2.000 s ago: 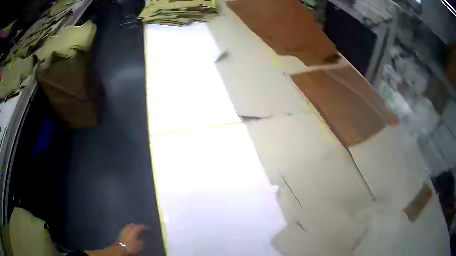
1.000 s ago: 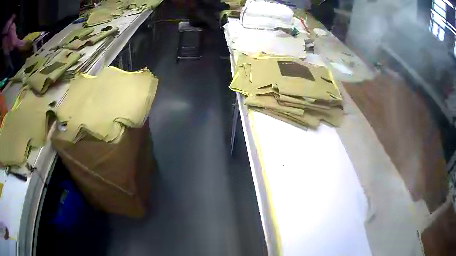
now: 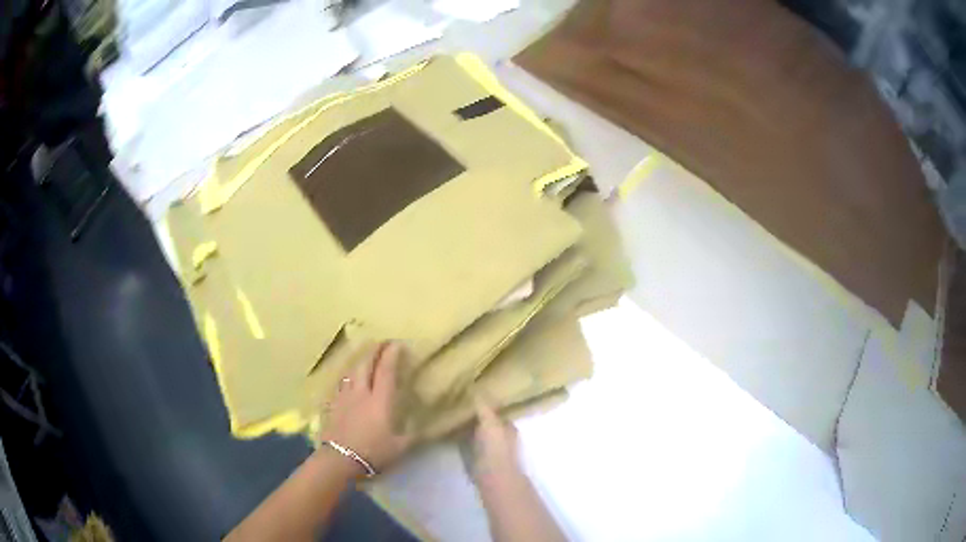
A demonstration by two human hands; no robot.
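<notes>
A stack of olive-tan panels (image 3: pixel 424 249) with yellow edges lies in front of me. The top panel bears a dark brown pocket patch (image 3: pixel 376 178) with a thin pale line and a small black tab (image 3: pixel 479 107). My left hand (image 3: pixel 371 408), with a bracelet at the wrist, grips the near edge, fingers over the top. My right hand (image 3: pixel 494 443), blurred, holds the near edge of the lower panels to the right. The undersides of both hands are hidden.
A bright white sheet (image 3: pixel 657 423) lies right of the stack on the grey-white table covering (image 3: pixel 731 249). Large brown pieces (image 3: pixel 741 116) lie along the far right. White sheets (image 3: pixel 254 79) lie beyond the stack. Dark floor shows at left.
The view has moved close to the panel stack, which was farther along the table. Both hands are now on its near edge; one second ago no hand of mine showed.
</notes>
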